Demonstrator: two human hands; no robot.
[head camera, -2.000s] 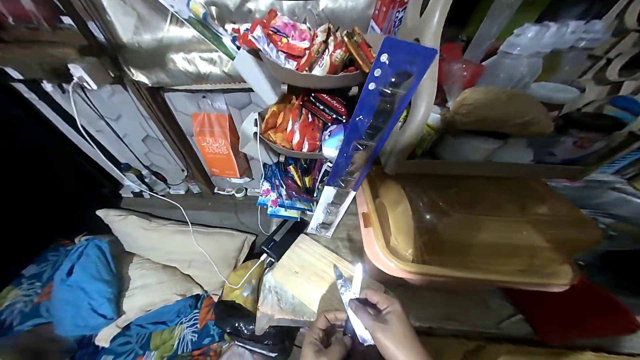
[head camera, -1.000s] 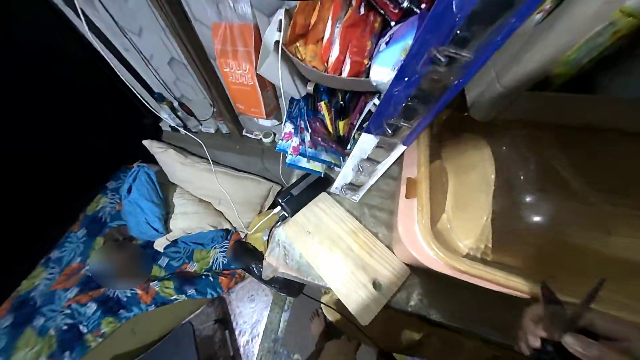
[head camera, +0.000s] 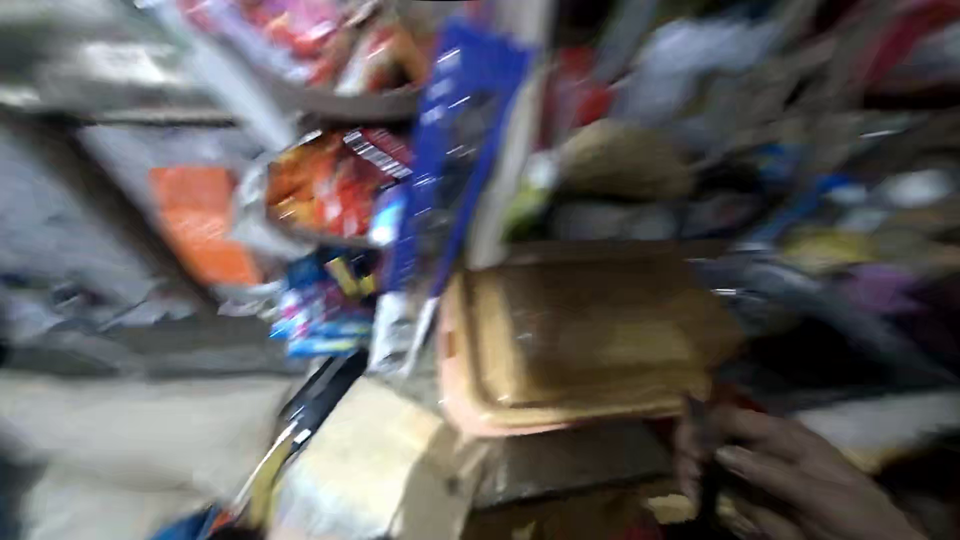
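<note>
Everything is blurred by motion. At the lower right, my right hand (head camera: 787, 469) is closed around a dark, narrow object (head camera: 703, 457), which points upward; its exact kind cannot be told. The hand is just below the right end of a large lidded plastic container (head camera: 600, 352), amber on top with a pinkish rim. My left hand cannot be made out. A pale wooden cutting board (head camera: 367, 442) lies at the lower middle, left of the container, with a black device (head camera: 326, 390) and a white cable plug beside it.
Racks of snack packets (head camera: 322, 184) and blue sachets (head camera: 322, 307) hang behind the board. A long blue packaging strip (head camera: 450, 150) leans down beside the container. An orange bag (head camera: 202, 225) hangs left. Cream cushions (head camera: 127, 442) lie lower left; mixed goods fill the right.
The white item held with a blade two seconds ago is no longer visible. My right hand, over the board's right edge then, is now beyond the container's lower right. The view has swung considerably.
</note>
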